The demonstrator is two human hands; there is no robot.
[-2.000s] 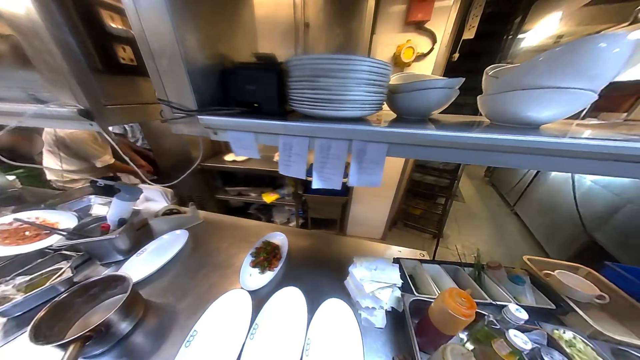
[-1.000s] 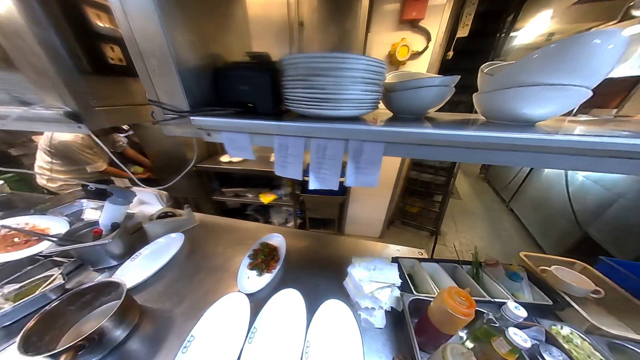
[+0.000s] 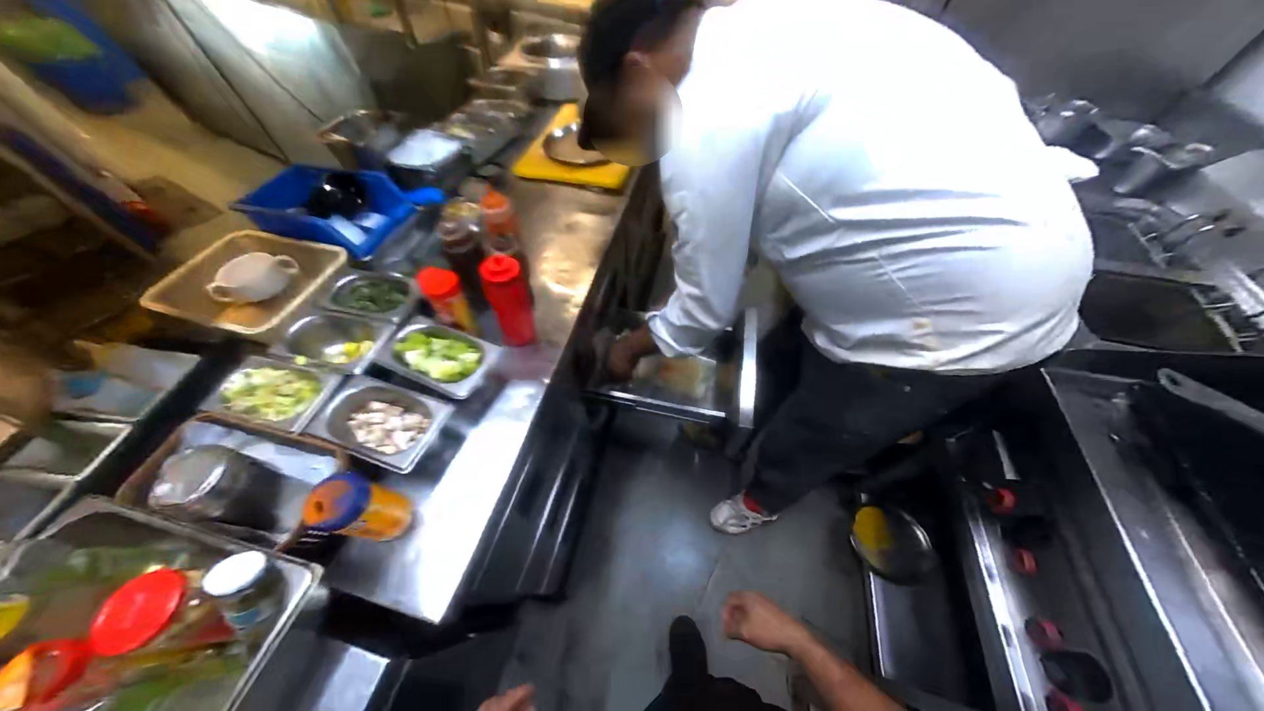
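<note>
My right hand [image 3: 755, 620] hangs low over the floor at the bottom centre, fingers curled, with no object seen in it. Only part of my left hand [image 3: 509, 699] shows at the bottom edge, left of my dark shoe [image 3: 686, 642]; what it holds cannot be told. Neither hand touches the counter. On the counter to the left are metal pans of chopped lettuce [image 3: 439, 355], diced pale food [image 3: 387, 427] and shredded greens [image 3: 272, 393], near a red squeeze bottle [image 3: 509, 299].
Ahead, a co-worker [image 3: 889, 188] in a white jacket bends over a pulled-out drawer [image 3: 671, 380], one hand in it. A stove front with red knobs [image 3: 1025, 561] runs along the right, beside a pan [image 3: 894, 543] on a low shelf. A blue crate [image 3: 326, 202] stands back left.
The view has swung far to the right, from the plates and shelf to the aisle. Both my hands and the bending co-worker now show.
</note>
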